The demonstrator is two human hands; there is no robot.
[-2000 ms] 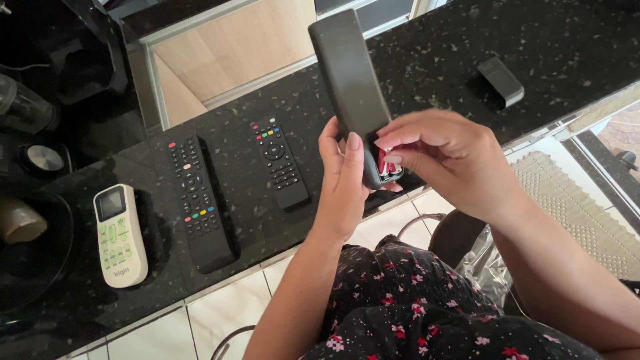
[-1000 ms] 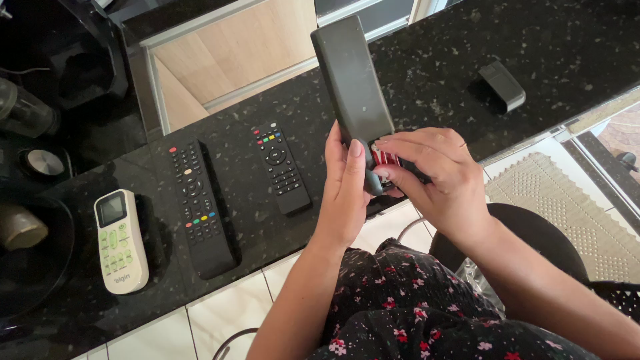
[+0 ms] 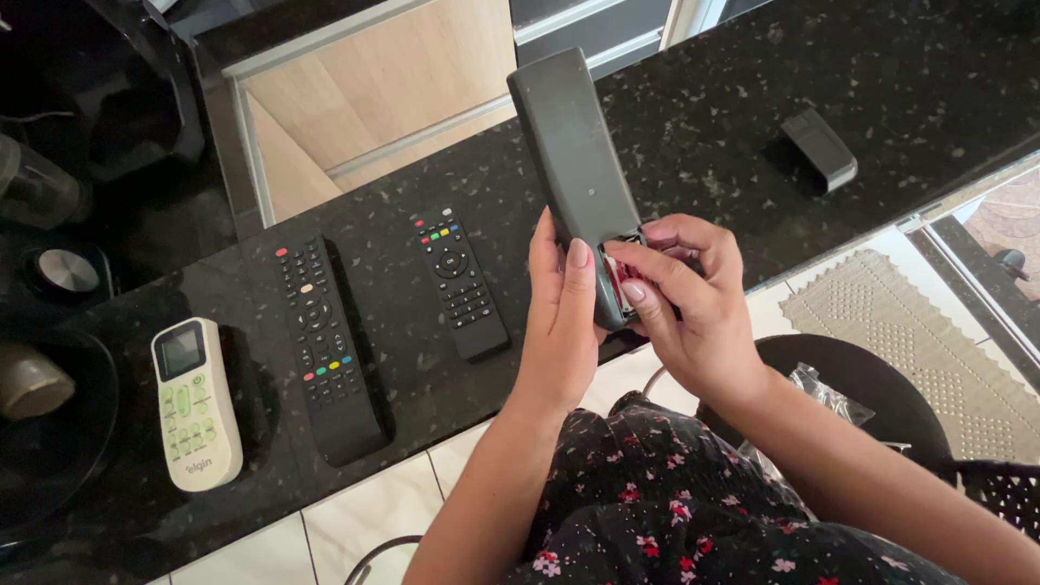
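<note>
A dark grey remote control point(image 3: 573, 146) is held back side up, its battery compartment uncovered at the end nearest me. My left hand point(image 3: 561, 325) grips it from the left, thumb along its edge. Fingers of my right hand point(image 3: 691, 292) press on a red battery point(image 3: 619, 280) in the compartment; how far it sits in is partly hidden by the fingers. On the black speckled countertop point(image 3: 699, 122) a small dark battery cover point(image 3: 821, 150) lies to the right. Left of my hands lie a small black remote point(image 3: 459, 284), a longer black remote point(image 3: 329, 349) and a white air-conditioner remote point(image 3: 197, 404).
A stovetop knob point(image 3: 67, 270) and a dark round pan or dish point(image 3: 49, 455) are at the far left. Below the counter on the right are a black round seat point(image 3: 837, 366) holding clear plastic wrapping point(image 3: 821, 394) and a beige mat point(image 3: 902, 349).
My right hand's fingers have shifted about the battery compartment. My left hand keeps its hold on the remote, and the things on the counter have stayed in place.
</note>
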